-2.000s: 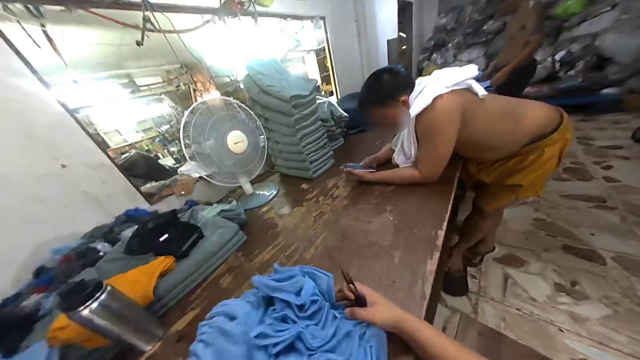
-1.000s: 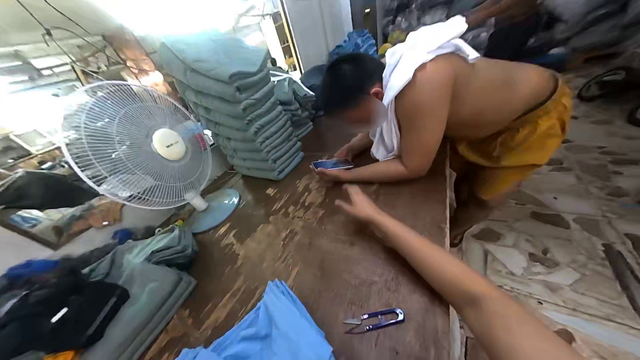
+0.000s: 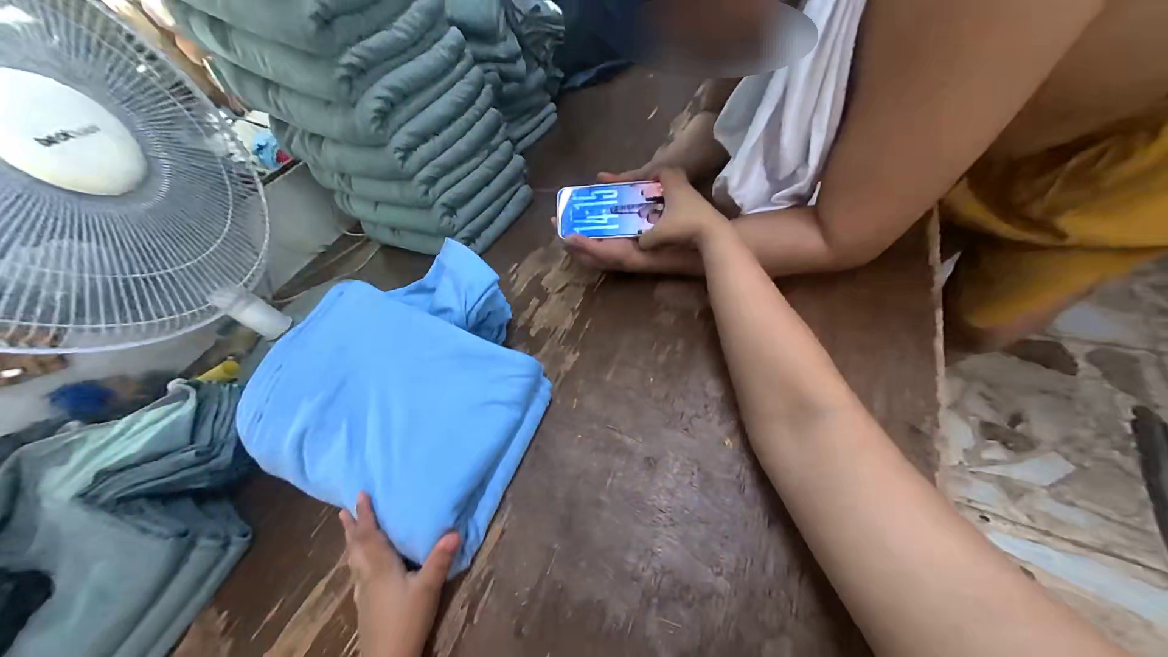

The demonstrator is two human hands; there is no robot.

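My right hand (image 3: 684, 212) reaches far forward over the table and grips the right end of a smartphone (image 3: 607, 210), its screen lit. Another person's hands lie beneath and behind the phone. At the lower centre, my left hand (image 3: 392, 575) touches the near edge of a folded light blue cloth (image 3: 392, 392), thumb and fingers apart. The cloth lies on the worn brown wooden table (image 3: 630, 474), with a loose fold sticking out at its far side.
A white-hubbed fan (image 3: 82, 137) stands at the left. Behind it rises a tall stack of grey-green folded cloth (image 3: 401, 119); more such cloth (image 3: 128, 538) lies at lower left. The other person leans a forearm (image 3: 785, 239) on the table, a white towel (image 3: 794, 119) hanging beside it.
My right hand has moved forward to the phone and taken hold of it; one second ago it was empty. My left hand has come into view at the blue cloth. The view is closer to the phone.
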